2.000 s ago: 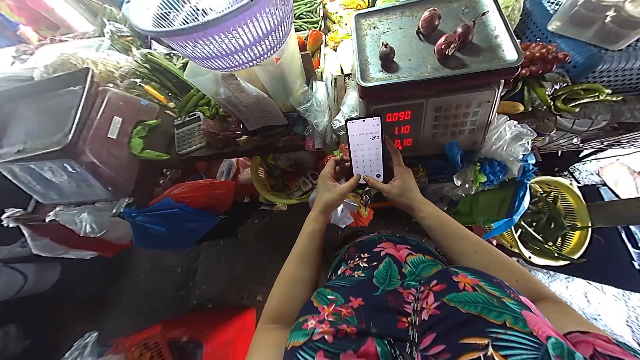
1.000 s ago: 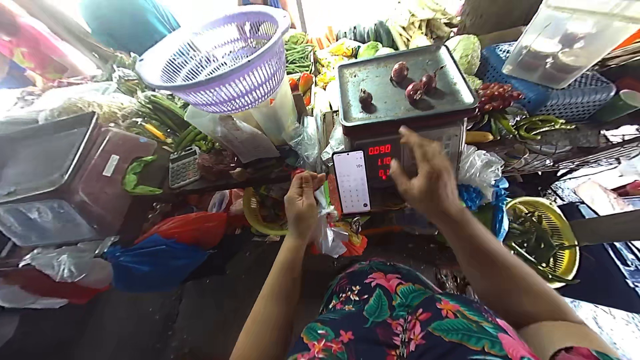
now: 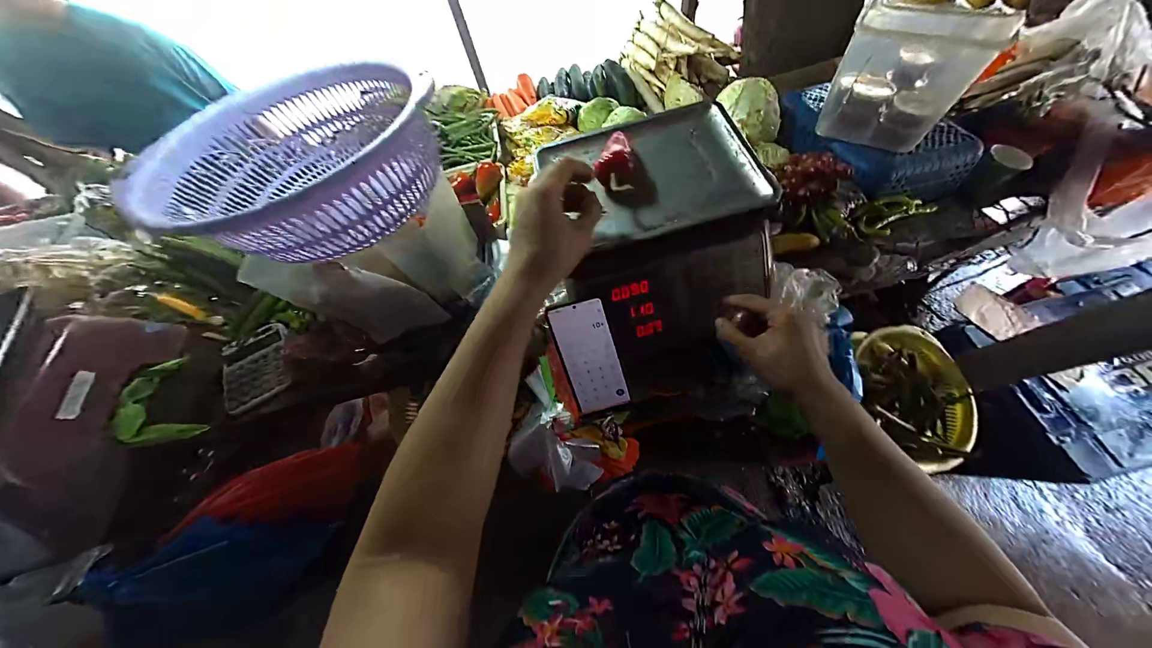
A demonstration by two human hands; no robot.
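Observation:
My left hand is over the left edge of the scale's metal tray, its fingers curled around a small dark red onion. Beside those fingers, more red onion lies on the tray, blurred. In front of the scale's lit red display, my right hand pinches a dark red onion between thumb and fingers. A smartphone with a calculator on its screen leans upright against the scale's front, left of the display.
A purple plastic basket stands at the left above plastic bags. Carrots, cucumbers and cabbage lie behind the scale. A yellow basket is at the right, a calculator at the left. A person in teal is at the upper left.
Both hands held the phone two seconds ago; it now leans on the scale. My left hand has moved up to the tray. Fewer onions lie there, and my right hand now holds one.

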